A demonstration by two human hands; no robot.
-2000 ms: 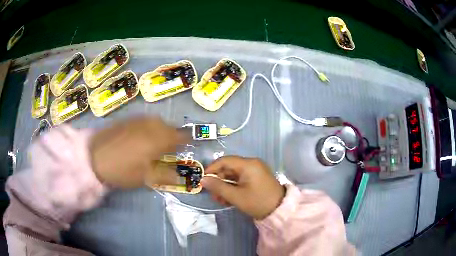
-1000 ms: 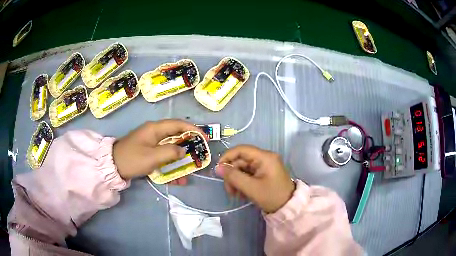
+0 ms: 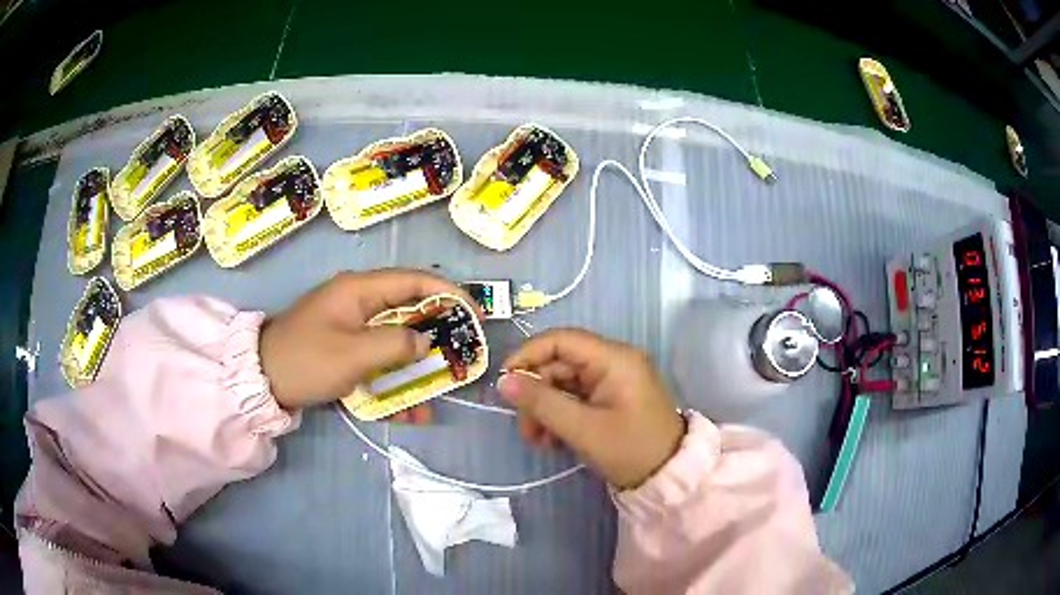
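Observation:
My left hand (image 3: 349,337) holds a half-assembled unit in an open cream shell (image 3: 395,403), fingers over its top. Its dark circuit board (image 3: 457,337) is at the right end and the yellow and pale battery lies at the lower left. My right hand (image 3: 581,401) is just right of the shell, apart from it, with fingertips pinched on the end of the white charging cable (image 3: 511,374). The plug tip is mostly hidden by the fingers. The USB tester (image 3: 494,299) lies behind the shell, partly covered by it and my left hand.
Several open units (image 3: 514,188) lie at the back left. More ride on the green conveyor belt (image 3: 523,47). The white USB cable (image 3: 593,221) loops behind. A metal-topped bottle (image 3: 785,345), pale green strip (image 3: 845,456) and power supply (image 3: 930,314) stand right. A white cloth (image 3: 453,517) lies in front.
The unit was lower with my right hand at its end; it is now raised and tilted in my left hand, with my right hand apart from it. Conveyor units have shifted right.

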